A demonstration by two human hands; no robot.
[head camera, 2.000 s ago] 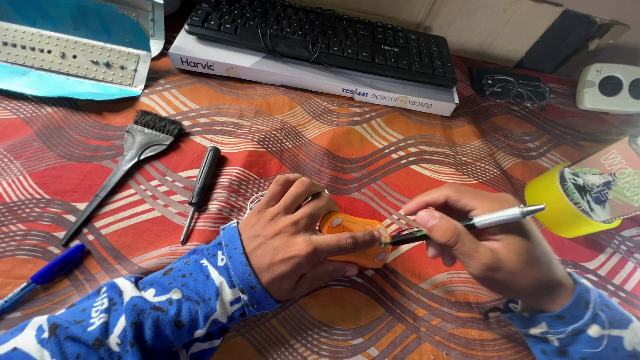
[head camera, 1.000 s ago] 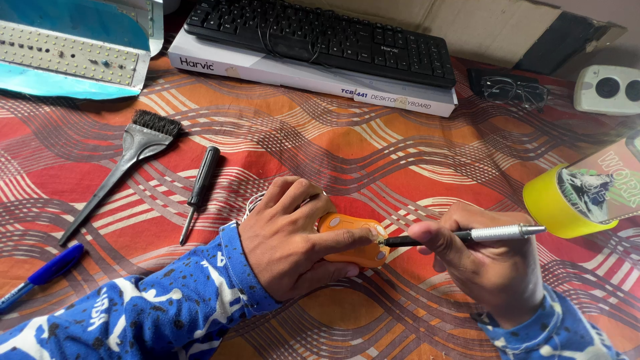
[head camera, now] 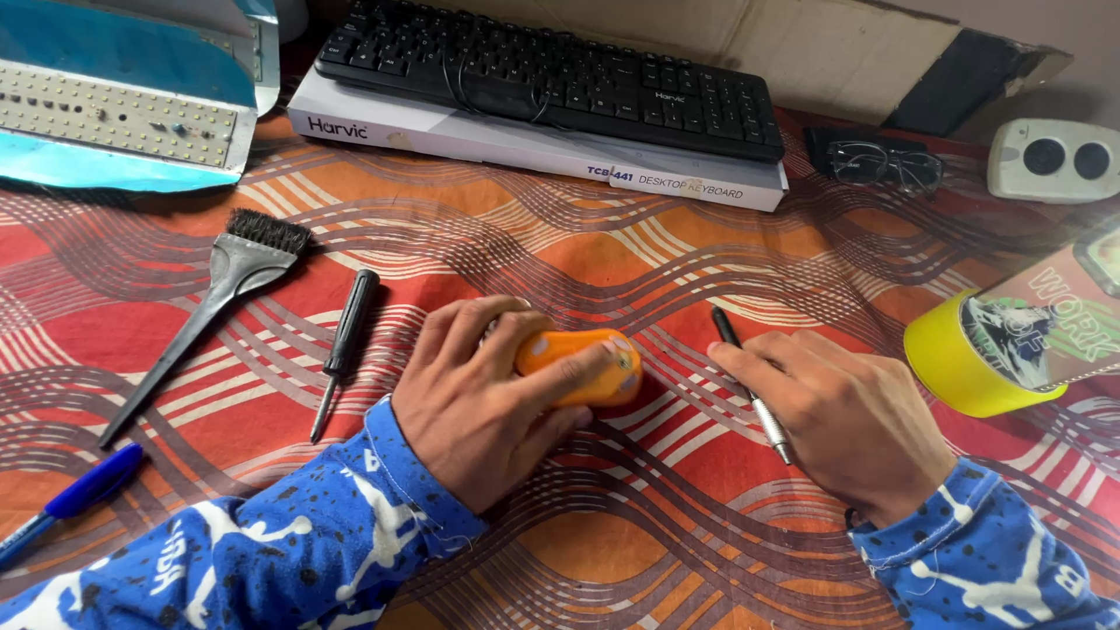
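Observation:
An orange, rounded plastic object, perhaps a computer mouse (head camera: 595, 372), lies on the patterned cloth at the centre. My left hand (head camera: 494, 398) is shut on it from the left, with a fingertip on its front end and the thumb along its near side. To the right, a black and silver pen-like tool (head camera: 770, 429) lies slanted on or just above the cloth. My right hand (head camera: 836, 420) is over it, fingers touching its middle; whether they grip it is unclear. A black screwdriver (head camera: 350, 328) lies left of my left hand.
A black-bristled brush (head camera: 206, 297) and a blue pen (head camera: 83, 490) lie at the left. Behind are a keyboard (head camera: 560, 79) on its box (head camera: 542, 162) and an LED panel (head camera: 114, 114). Eyeglasses (head camera: 888, 166), a white two-button device (head camera: 1054, 162) and a yellow holder (head camera: 949, 359) are at the right.
My right hand has drawn back to the right from the orange object, and the pen-like tool is now away from it, lying low near the cloth. My left hand stays on the orange object.

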